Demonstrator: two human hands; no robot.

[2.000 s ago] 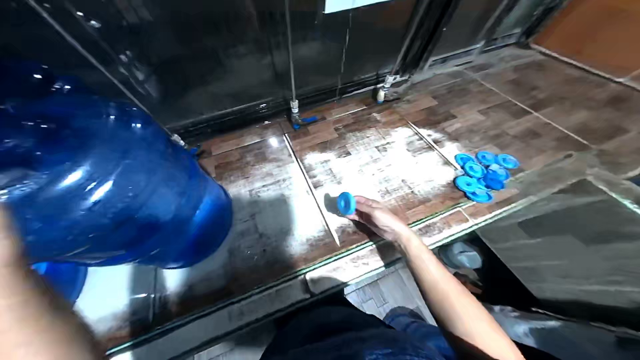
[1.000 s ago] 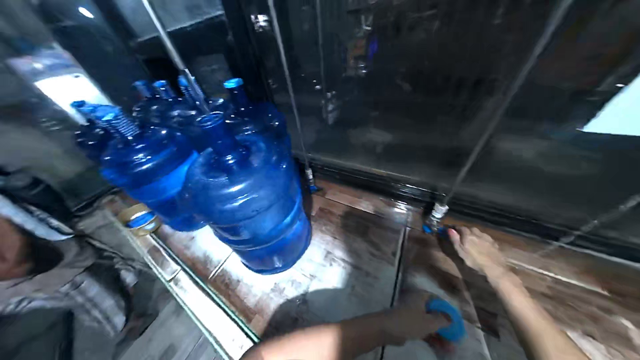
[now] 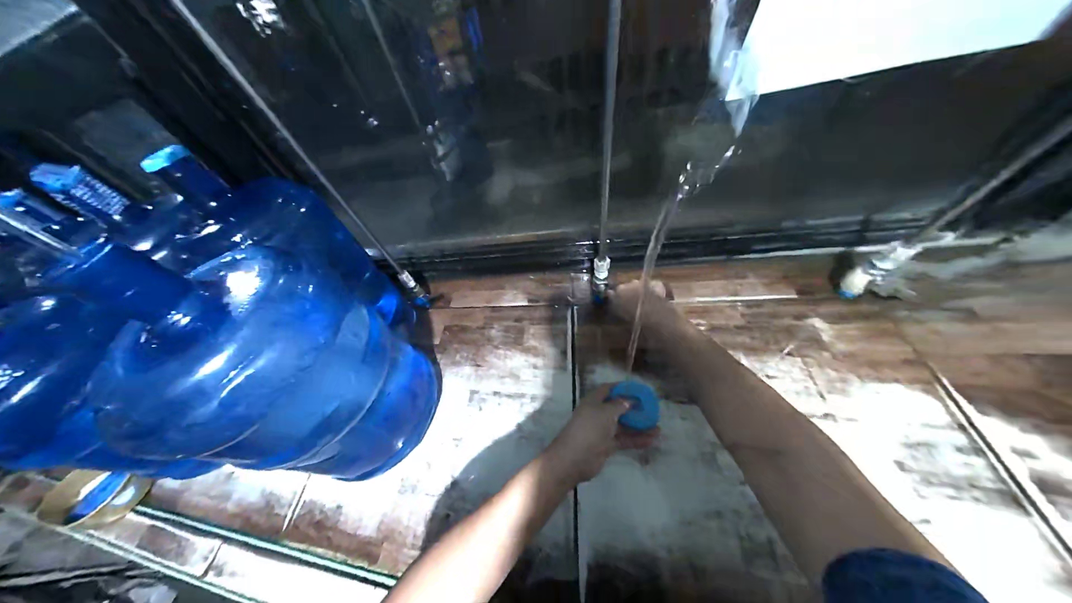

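Note:
My left hand (image 3: 590, 431) grips a round blue plastic cap (image 3: 638, 405) above the tiled ledge. A thin stream of water (image 3: 662, 239) comes down from above to the cap. Farther back, my right hand (image 3: 641, 301) is at a small valve with a blue handle (image 3: 600, 280), at the foot of a thin upright pipe by the dark panel; its fingers are partly hidden, and its exact grip cannot be told. Large blue water jugs (image 3: 276, 352) stand on the ledge to the left of my hands.
A round tan container with something blue in it (image 3: 92, 498) is at the lower left, near the ledge's front edge. Another valve (image 3: 414, 289) sits beside the jugs, and one more (image 3: 875, 272) is at the right. A white sheet (image 3: 888, 42) hangs at the upper right.
Two seconds ago the cap was in my right hand; now my left hand holds it. My right hand has moved to the valve. Water now falls. The view has shifted widely.

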